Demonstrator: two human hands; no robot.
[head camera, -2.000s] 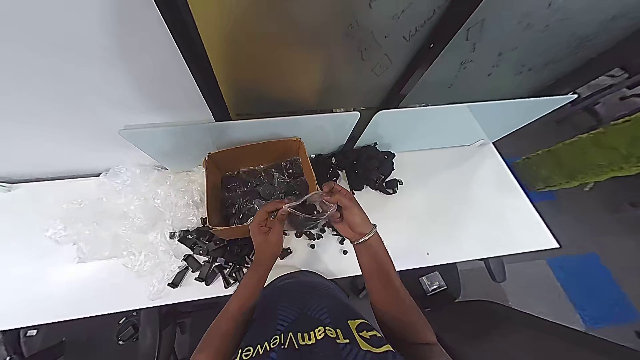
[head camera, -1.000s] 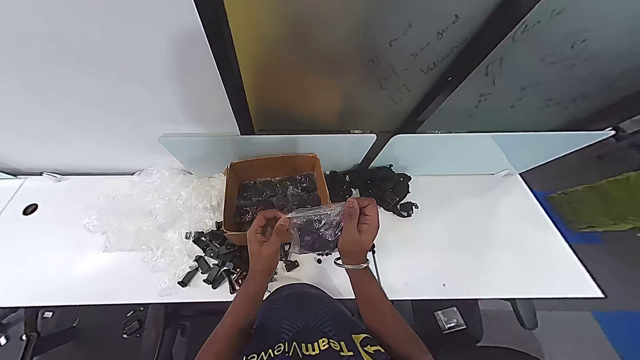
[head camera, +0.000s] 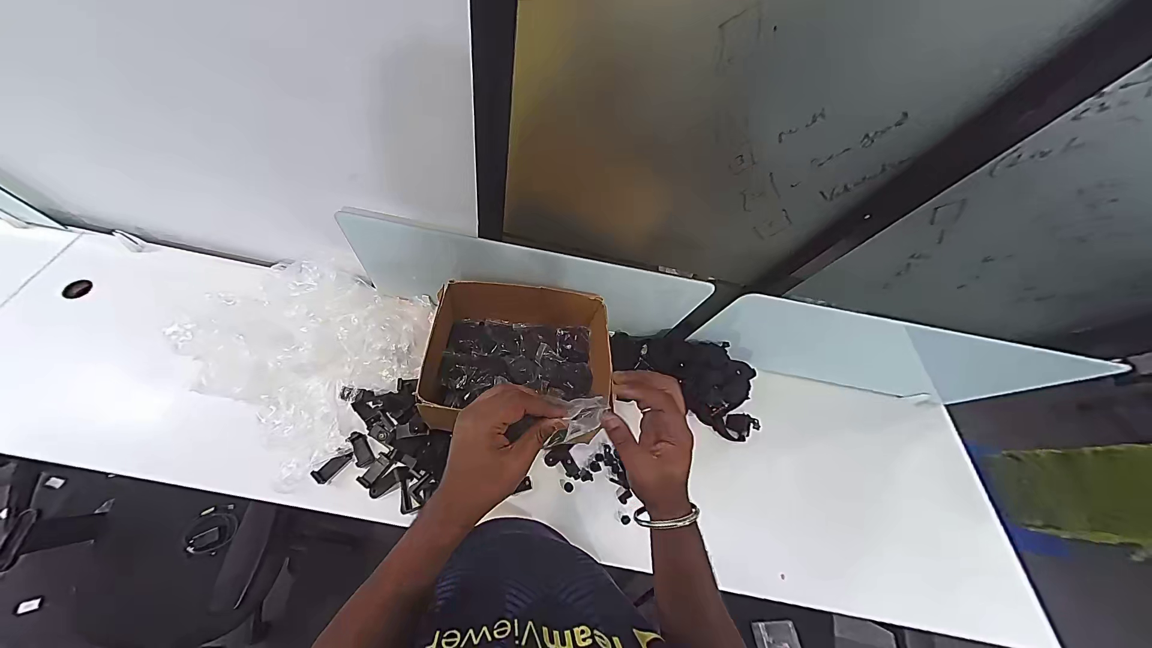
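Note:
Between my two hands, just over the near right corner of a cardboard box (head camera: 517, 292), is a clear plastic bag (head camera: 587, 416). My left hand (head camera: 499, 441) pinches the bag's left side. The thumb of my right hand (head camera: 655, 438) touches its right side, with the other fingers spread; whether they grip it is unclear. Rows of dark items in clear wrapping (head camera: 517, 355) fill the box. Small black parts (head camera: 621, 468) lie under and beside my right hand. A heap of black plastic parts (head camera: 396, 450) lies left of my left hand.
Crumpled clear plastic bags (head camera: 306, 360) are piled on the white table (head camera: 828, 486) left of the box. Black strap-like items (head camera: 697, 373) are heaped to its right. Low glass partitions (head camera: 531, 265) stand along the back edge. A dark chair (head camera: 234, 567) is below the table.
The bag, spread between both hands one second ago, now looks bunched and smaller beside the box. My right hand's fingers have opened out. The view has shifted.

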